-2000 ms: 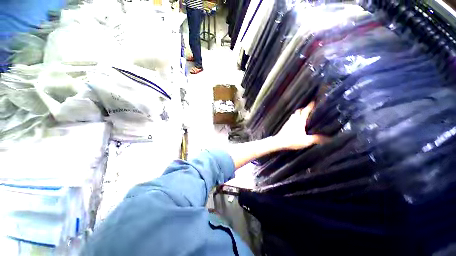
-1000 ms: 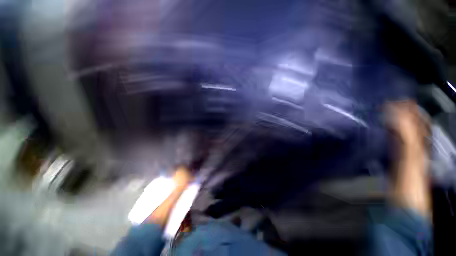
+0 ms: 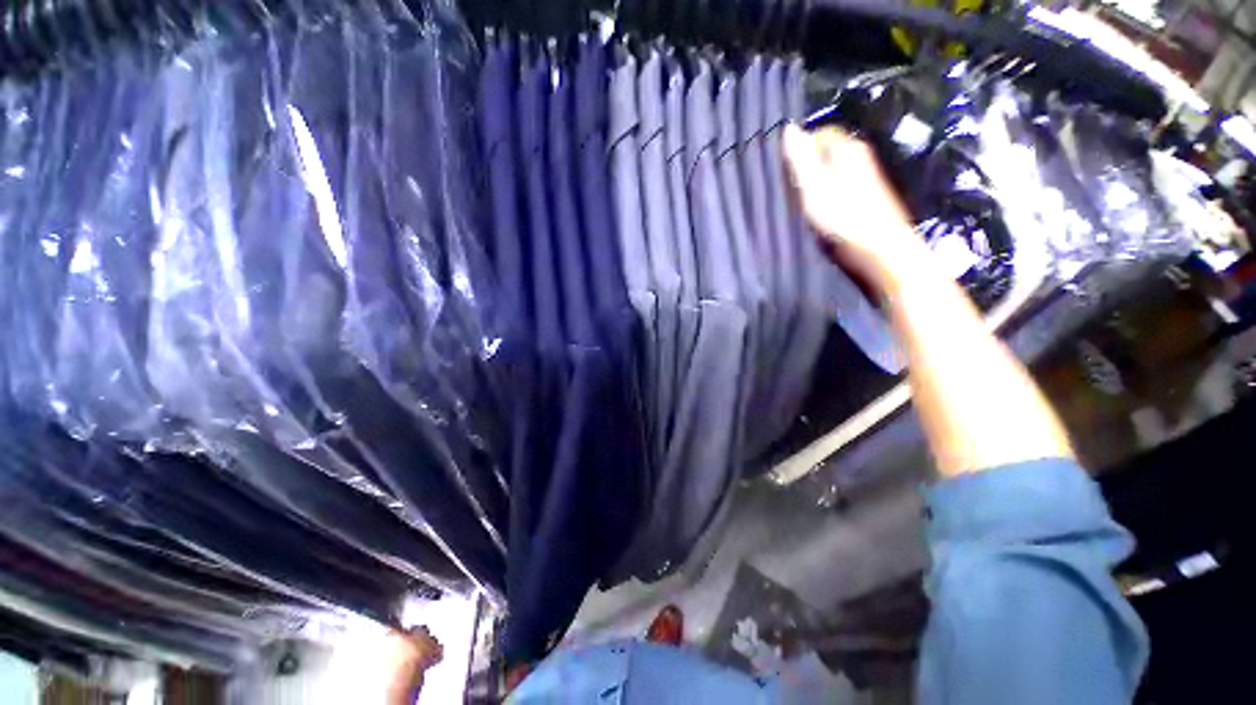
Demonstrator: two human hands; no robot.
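Note:
Unbagged grey jackets point(image 3: 709, 276) and navy jackets point(image 3: 558, 234) hang close together on a rail in the middle of the view. Bagged dark garments point(image 3: 207, 234) in shiny clear film hang to their left. My right hand point(image 3: 847, 200) is at the right edge of the grey jackets, near shoulder height, with fingers curled; whether it grips a jacket is not clear. My left hand point(image 3: 417, 649) is low, below the bagged garments, small and partly cut off by the bottom edge; its hold cannot be made out.
More bagged garments point(image 3: 1061, 193) hang to the right of my right hand. The dark rail point(image 3: 882, 28) runs along the top. A white surface point(image 3: 324, 668) lies at the lower left. A reddish shoe point(image 3: 667, 625) shows on the floor below the jackets.
The view has swung from the aisle and long white table to the rail front. My right hand has come into view and is now at the grey jackets. My left hand is now low.

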